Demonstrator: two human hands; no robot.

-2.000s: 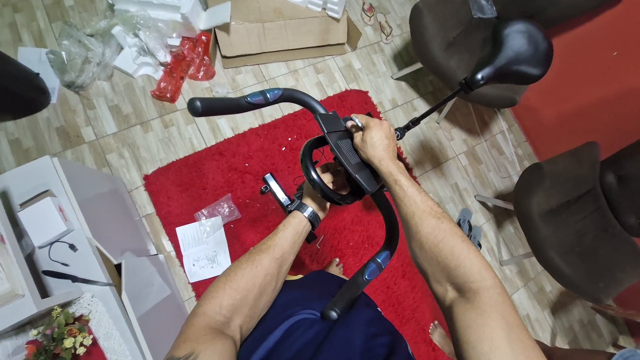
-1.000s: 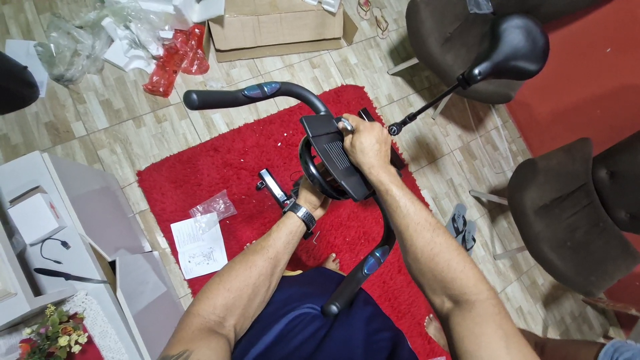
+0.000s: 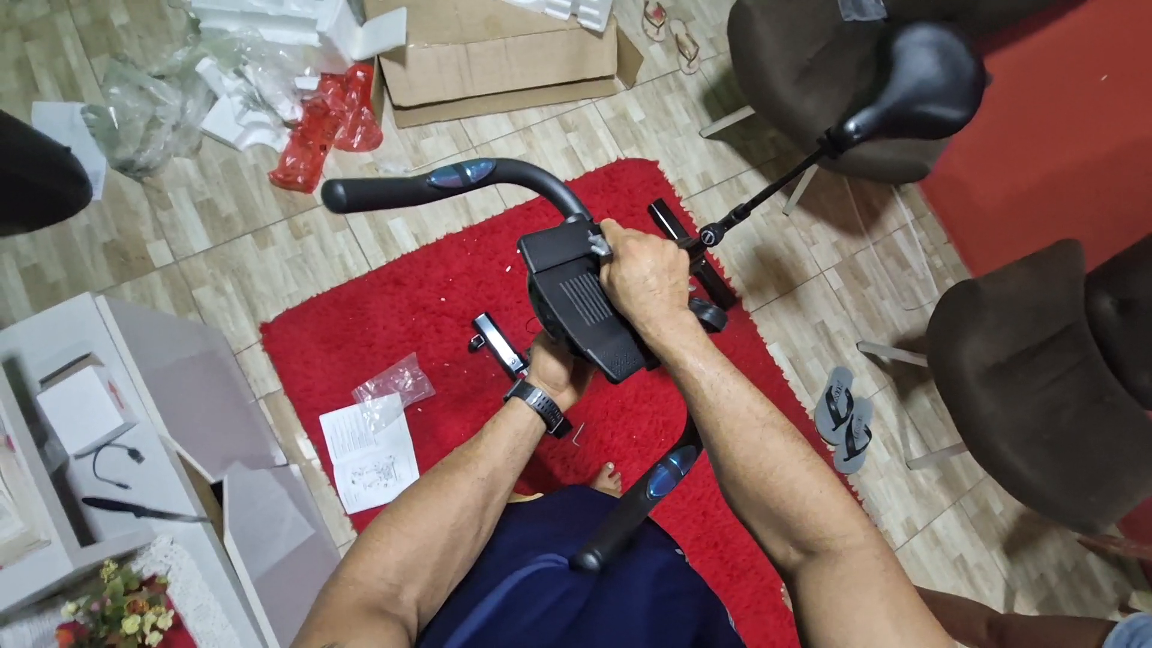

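Observation:
An exercise bike stands on a red shaggy rug (image 3: 360,306). Its black handlebar (image 3: 549,184) curves around a black plastic console housing (image 3: 580,297). My right hand (image 3: 643,270) is closed at the housing's right edge, with a small grey metal piece (image 3: 598,244) showing by its fingers. From beneath, my left hand (image 3: 556,371) holds the housing's underside; its fingertips are hidden. The black saddle (image 3: 927,81) sits on its post at the upper right. A chromed foot bar (image 3: 499,342) shows left of the housing.
Left on the rug lie an instruction sheet (image 3: 369,454), a clear plastic bag (image 3: 396,380) and, nearer the middle, a hex key (image 3: 579,434). A cardboard box (image 3: 504,54) and packing foam are behind. Dark chairs (image 3: 1035,378) and flip-flops (image 3: 846,418) are right, a white cabinet (image 3: 171,387) left. Part of another person shows lower right.
The console housing has turned and tilted between my hands, so that its ribbed face shows more. Both hands stay on it.

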